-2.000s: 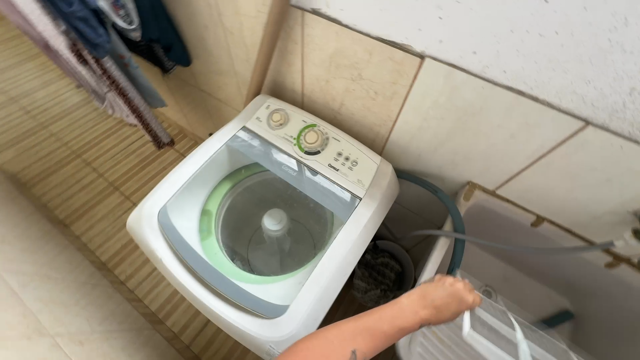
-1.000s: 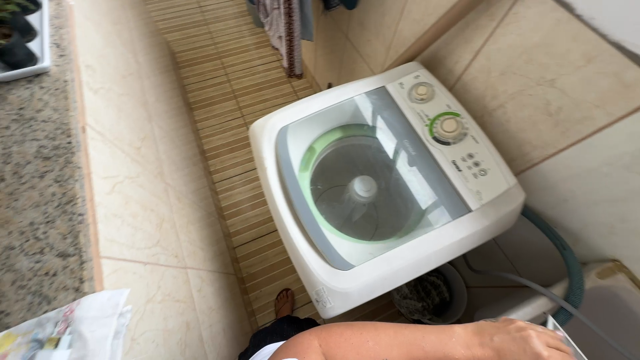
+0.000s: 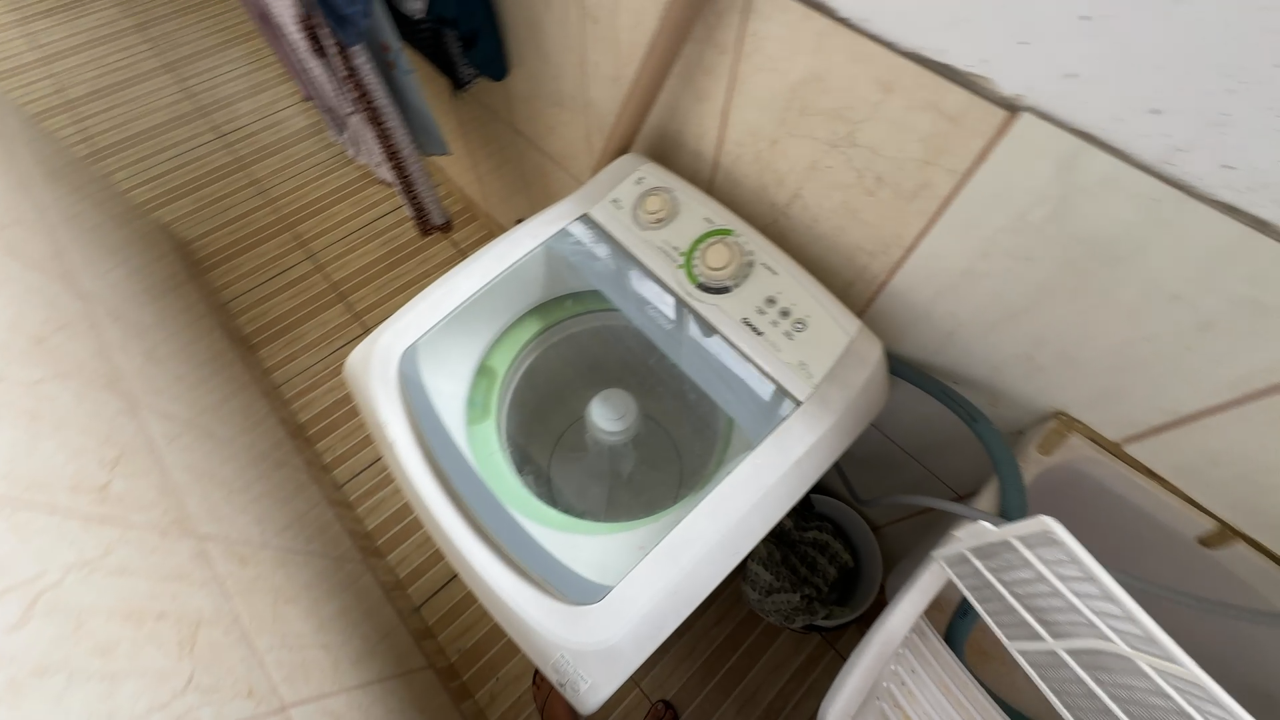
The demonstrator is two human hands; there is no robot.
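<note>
A white top-loading washing machine [image 3: 610, 640] stands in the middle of the view, its see-through lid [image 3: 760, 385] down over the green-rimmed drum. Two beige knobs and several buttons sit on its control panel [image 3: 820, 330]. At the lower right, a white mesh filter panel with a plastic frame [image 3: 1075, 610] lies above the tub and the ribbed white washboard [image 3: 915, 680]. Whether anything holds the panel is not visible. Neither of my hands shows in this frame.
A laundry tub [image 3: 1120, 500] stands against the tiled wall, with a blue-green hose [image 3: 960, 405] running to it. A bucket [image 3: 865, 560] with dark patterned cloth sits beside the machine. Clothes [image 3: 380, 110] hang at upper left. A tiled half-wall [image 3: 130, 450] borders the left. Feet show below the machine.
The hand and forearm seen at the lower right in both earlier frames are out of view. The mesh panel now shows in full view over the tub. The view has swung back toward the tub.
</note>
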